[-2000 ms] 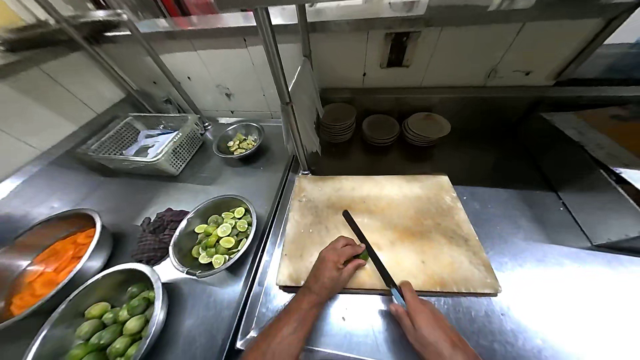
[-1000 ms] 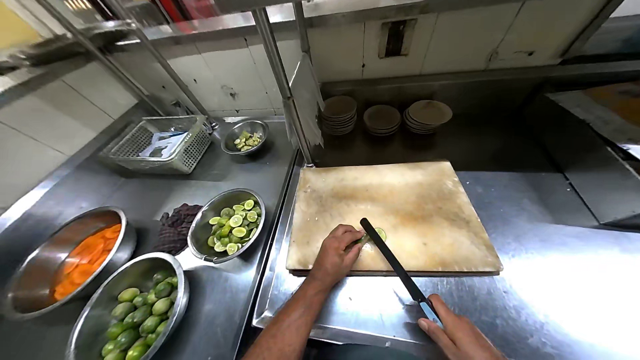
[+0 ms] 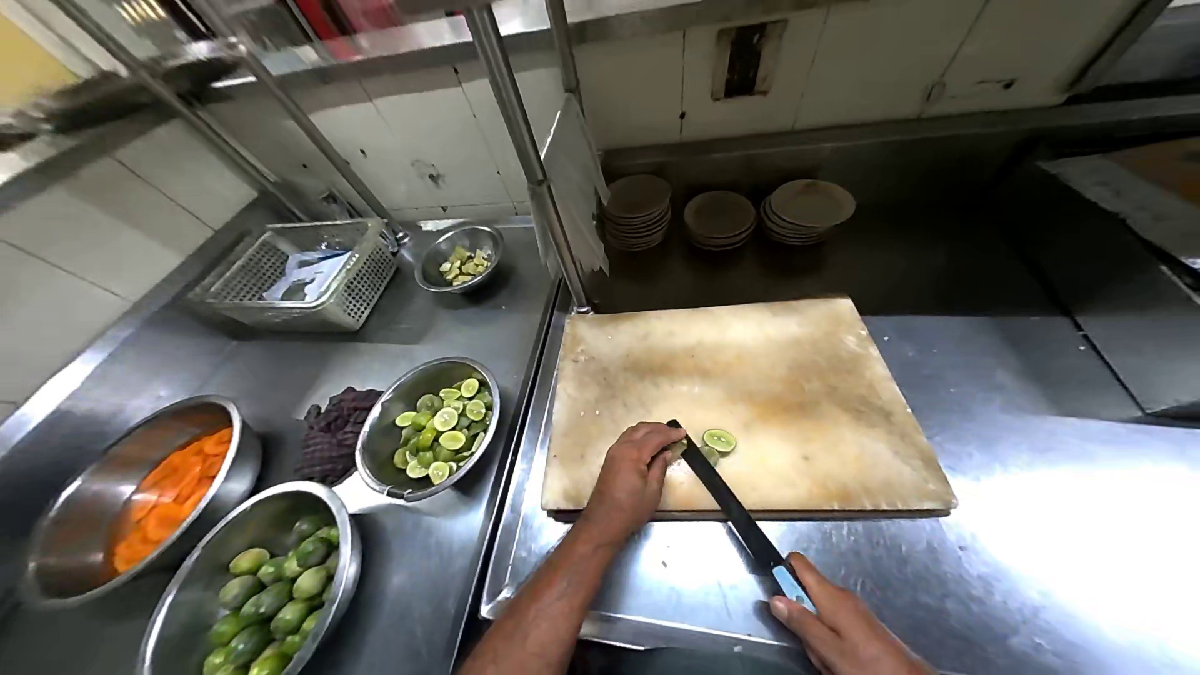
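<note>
My left hand [image 3: 637,473] rests at the front left part of the worn cutting board [image 3: 750,375], its fingertips pinching a piece of lime [image 3: 676,450] that they mostly hide. A dark-bladed knife [image 3: 736,511] with a light blue handle is in my right hand [image 3: 830,614], which is over the counter in front of the board. The blade slants up and left, its tip at my left fingertips. Just right of the blade, a cut lime piece [image 3: 719,441] lies with its pale flesh up, another piece partly under it. Halved limes [image 3: 445,427] fill a metal bowl at the left.
On the left counter are a bowl of whole limes [image 3: 272,600], a bowl of orange slices, likely carrot [image 3: 173,497], a dark cloth [image 3: 339,436], a small bowl of lime pieces [image 3: 464,265] and a plastic basket [image 3: 361,291]. Stacked plates [image 3: 720,217] stand behind the board near a metal post [image 3: 525,141].
A cut lime piece now lies face up to the right of the blade. My right hand, with the knife, has moved toward the lower right since the earliest frame.
</note>
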